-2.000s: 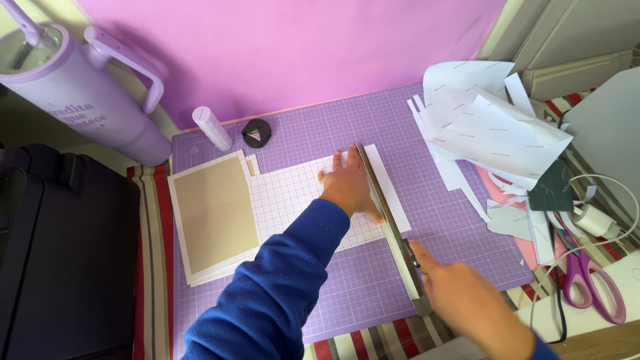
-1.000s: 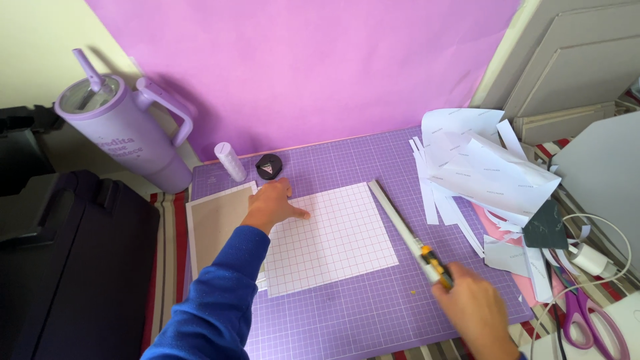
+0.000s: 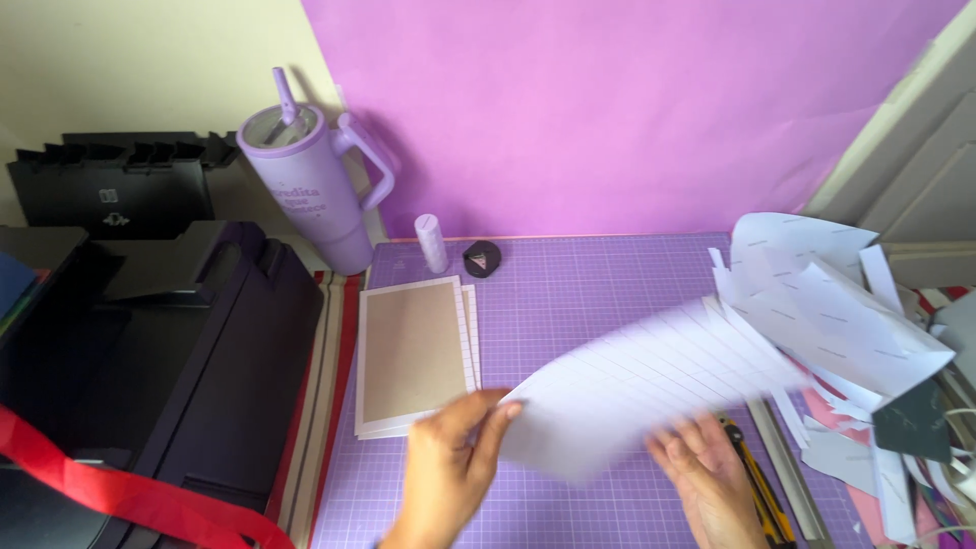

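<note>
My left hand point(image 3: 457, 454) pinches the left corner of a white sheet with a printed grid point(image 3: 633, 381), which is lifted, bent and blurred over the purple cutting mat point(image 3: 549, 305). Under the sheet's right part is my right hand point(image 3: 705, 473), fingers apart; whether it touches the sheet is unclear. Beside that hand a yellow and black utility knife point(image 3: 762, 496) lies on the mat, next to a metal ruler point(image 3: 785, 473). At the mat's left lie beige boards with white gridded edges point(image 3: 415, 351), stacked slightly askew.
A lilac tumbler point(image 3: 320, 191), a small lilac cylinder point(image 3: 432, 244) and a round black item point(image 3: 482, 259) stand or lie toward the back. White paper offcuts point(image 3: 823, 305) pile up at the right. A black printer point(image 3: 229, 366) and a red ribbon point(image 3: 137, 503) are at the left.
The gridded sheet, flat on the mat a second ago, is now raised in my left hand. My right hand has let go of the knife. The ruler has moved right, away from the sheet.
</note>
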